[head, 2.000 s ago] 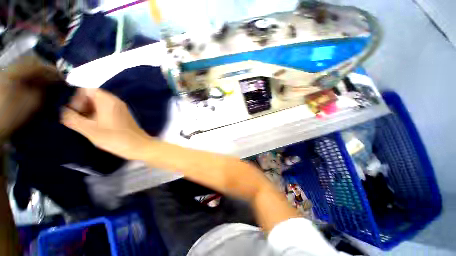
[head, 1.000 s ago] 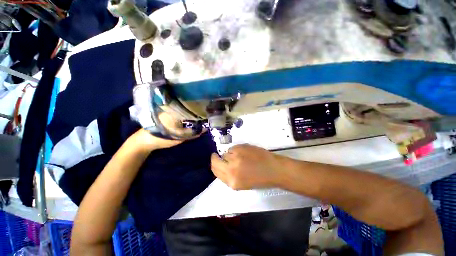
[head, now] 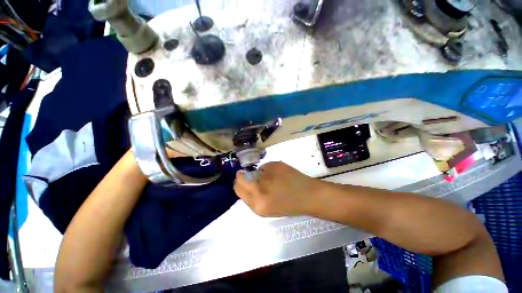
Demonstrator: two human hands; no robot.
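Note:
A navy garment piece (head: 177,209) lies under the left end of the white sewing machine head (head: 252,68) and hangs toward the table's front edge. A light grey cloth piece (head: 68,157) lies on the navy cloth at the left. My right hand (head: 275,189) is just right of the presser foot area, its fingertips together at the cloth's right edge; what they grip is hidden. My left hand (head: 177,150) is mostly hidden behind the shiny curved metal guard (head: 151,150); only part of it shows on the navy cloth. The needle is hidden.
A black display with lit text (head: 344,146) lies under the machine arm. A red and gold packet (head: 461,160) is at the right. The table's ruler-marked edge (head: 303,229) runs across the front. A blue basket (head: 498,217) and scraps show below right. A blue control panel (head: 495,97) is right.
Since the last frame, the view has shifted slightly, with the machine's left end further left. Both hands stay beside the presser foot area. Two seconds ago both were over cloth at the left.

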